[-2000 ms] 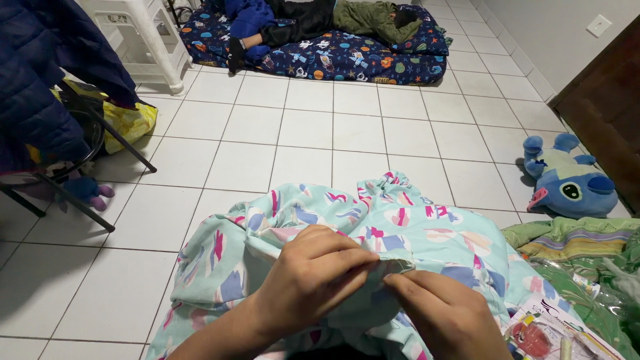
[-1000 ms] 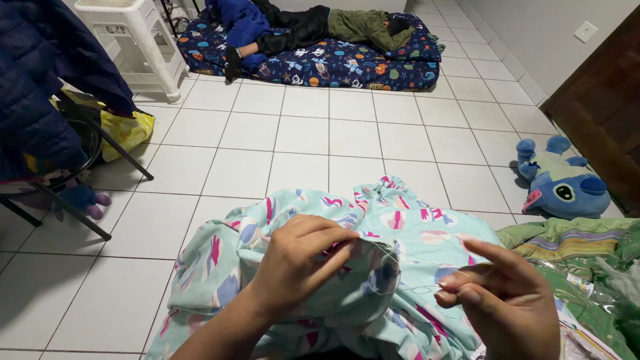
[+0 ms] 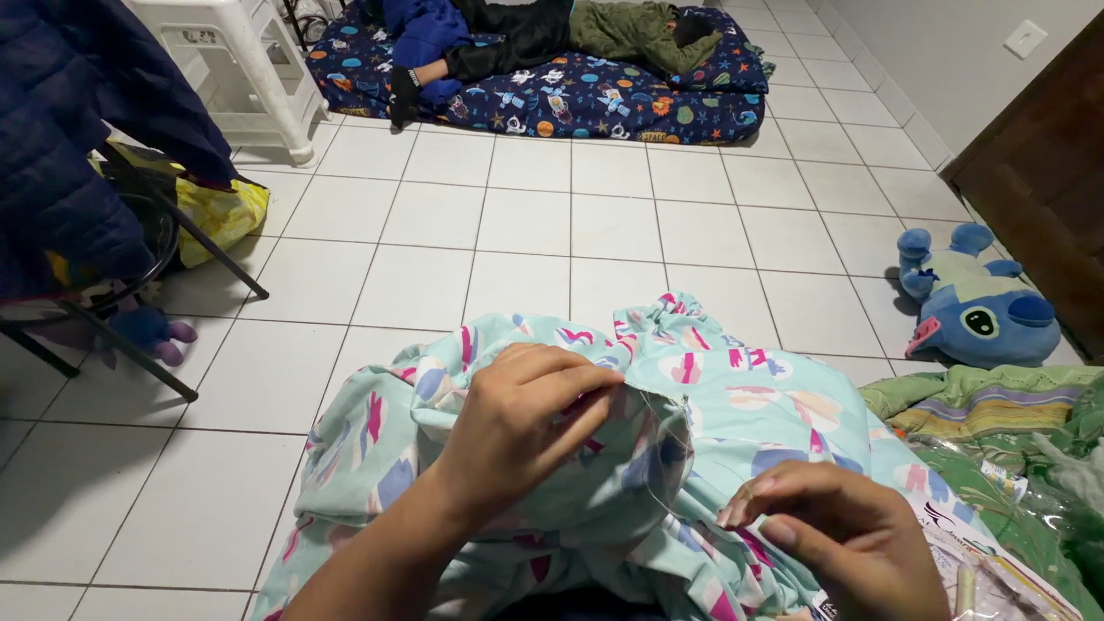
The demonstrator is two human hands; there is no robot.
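Observation:
Mint-green printed fabric (image 3: pixel 759 401) with pink and blue shapes lies bunched over my lap. My left hand (image 3: pixel 535 414) pinches a folded edge of it between thumb and fingers. A thin pale thread (image 3: pixel 660 470) hangs in loose loops from that edge, toward my right hand. My right hand (image 3: pixel 828 526) is lower and to the right, fingers curled with thumb and fingertips near each other; whether a needle or thread is between them cannot be told.
A person lies on a space-print mattress (image 3: pixel 543 95) at the back. To the left are a white plastic stool (image 3: pixel 246 78) and a metal-legged chair (image 3: pixel 164 198) with a dark jacket. A blue plush toy (image 3: pixel 983 302), green bedding (image 3: pixel 992 414) and a plastic package (image 3: pixel 992 561) are at right.
My right hand was at the fabric edge beside my left hand two seconds ago, then moved away to the right. My left hand keeps its pinch on the fabric.

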